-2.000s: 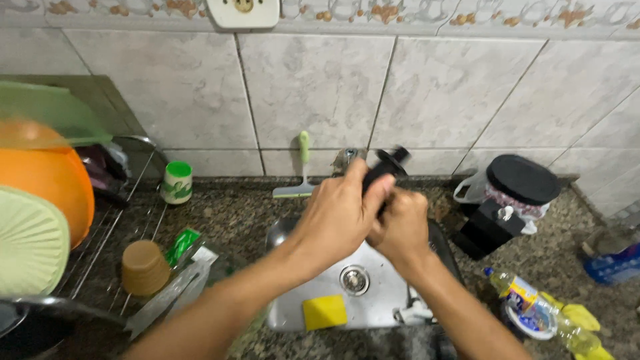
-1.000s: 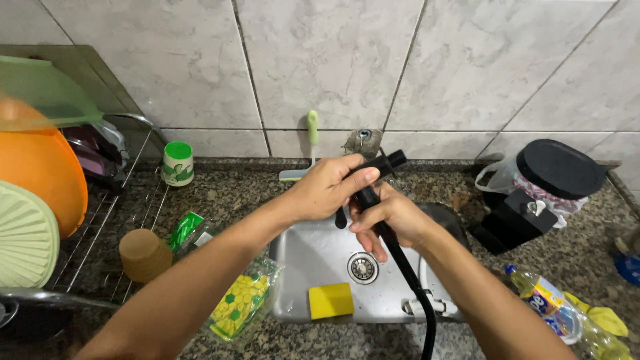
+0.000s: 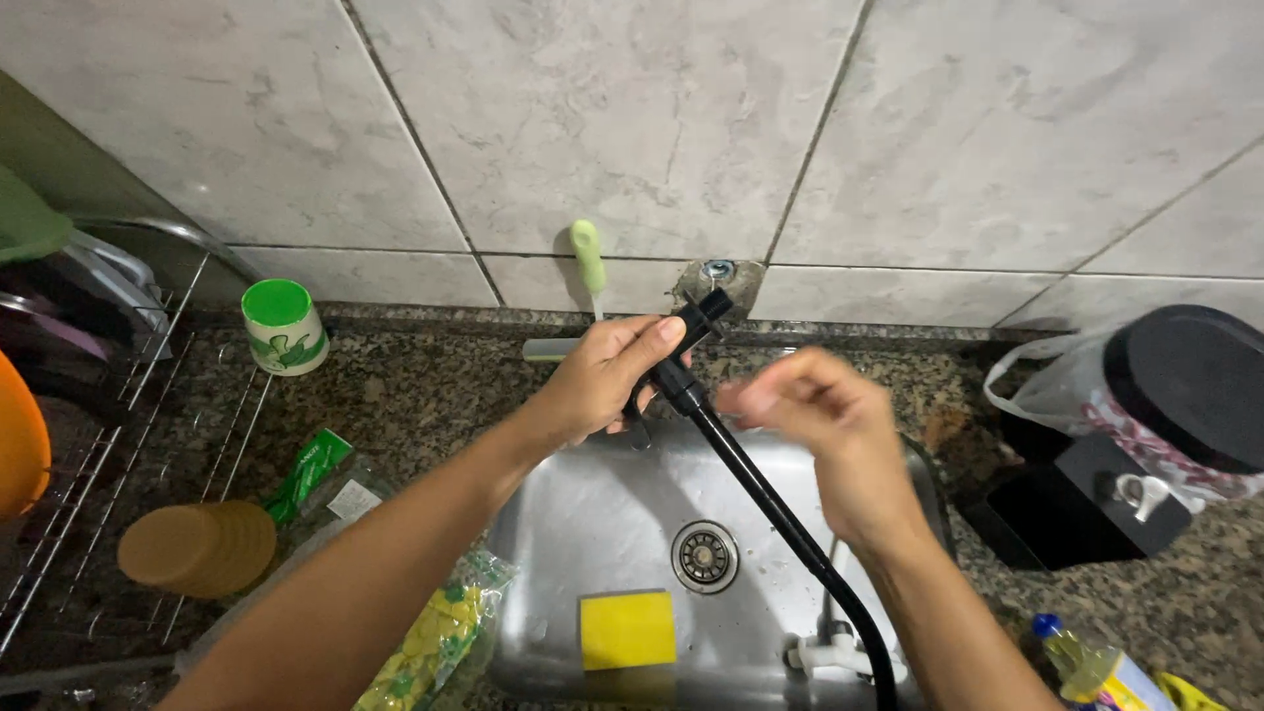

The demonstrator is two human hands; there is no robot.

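My left hand (image 3: 612, 375) grips the body of a black faucet (image 3: 691, 341) above the steel sink (image 3: 592, 523). Its black flexible spout (image 3: 765, 494) hangs down toward the lower right. Beside the faucet, my right hand (image 3: 825, 425) is blurred, its fingers curled and apart from the spout. Behind the faucet's threaded end, a pipe opening (image 3: 719, 269) shows in the tiled wall. A yellow sponge (image 3: 628, 630) lies in the basin near the drain (image 3: 704, 557). A white tap (image 3: 839, 654) lies at the basin's lower right.
A dish rack (image 3: 188, 395) holds things at left, near a green-lidded container (image 3: 284, 328) and a brown cup (image 3: 197, 548). A green-handled squeegee (image 3: 589, 259) leans against the wall. At right are a black-lidded container (image 3: 1190, 385), a black box (image 3: 1086, 504) and a bottle (image 3: 1086, 662).
My right hand was on the black faucet one second ago and is now off it, to the right. My left hand still holds the faucet. The view has shifted.
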